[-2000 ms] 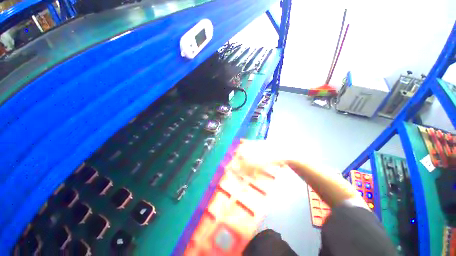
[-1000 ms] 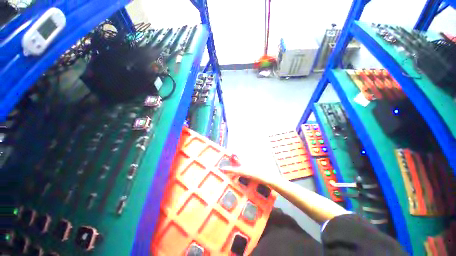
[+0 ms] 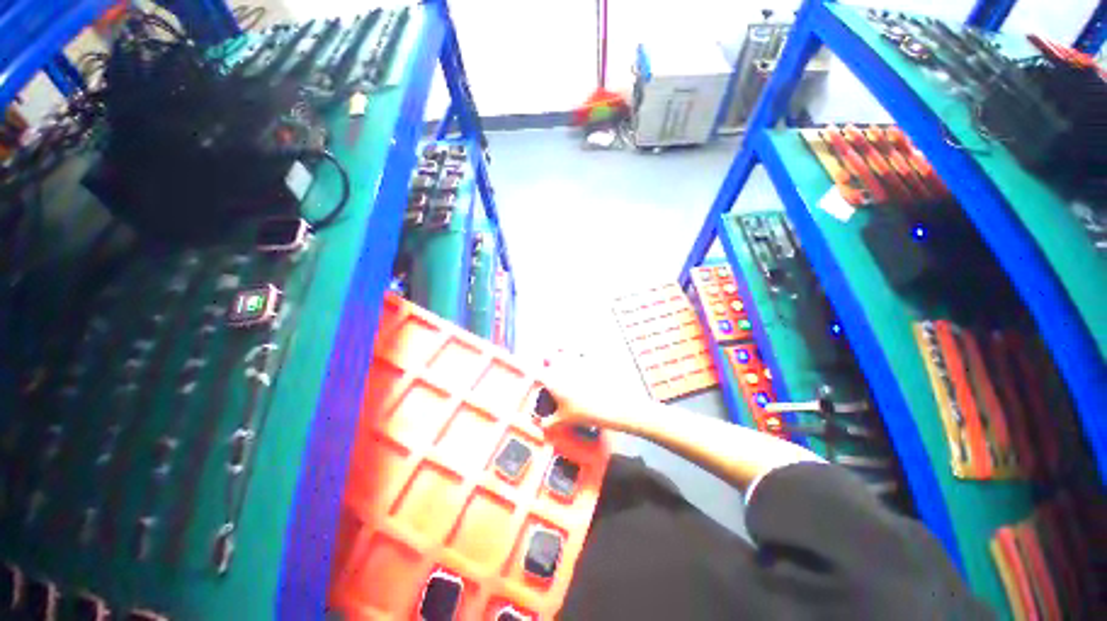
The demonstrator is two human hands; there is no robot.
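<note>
An orange-red compartment tray (image 3: pixel 419 443) lies tilted against the front edge of the left shelf. Several smartwatches without straps, such as one dark-faced watch (image 3: pixel 543 553), sit in its right and lower pockets; the pockets towards the left and top are bare. My right hand (image 3: pixel 568 412) is at the tray's upper right edge, its fingers on a dark smartwatch (image 3: pixel 543 402); the fingertips are blurred. My left hand is not in view. On the left shelf, a watch with a lit screen (image 3: pixel 253 305) and another watch (image 3: pixel 283 234) lie near the edge.
The left rack's green shelf (image 3: pixel 318 273) carries rows of small docks, a black box (image 3: pixel 182 176) and tangled cables. The right blue rack (image 3: pixel 892 364) holds stacked trays and black boxes. Another orange tray (image 3: pixel 665 342) is low beside it. A grey cabinet (image 3: pixel 682 100) stands at the aisle's far end.
The view has turned right and the left rack has shifted left. My right hand has moved from blurred motion over the tray to a watch at its upper right edge.
</note>
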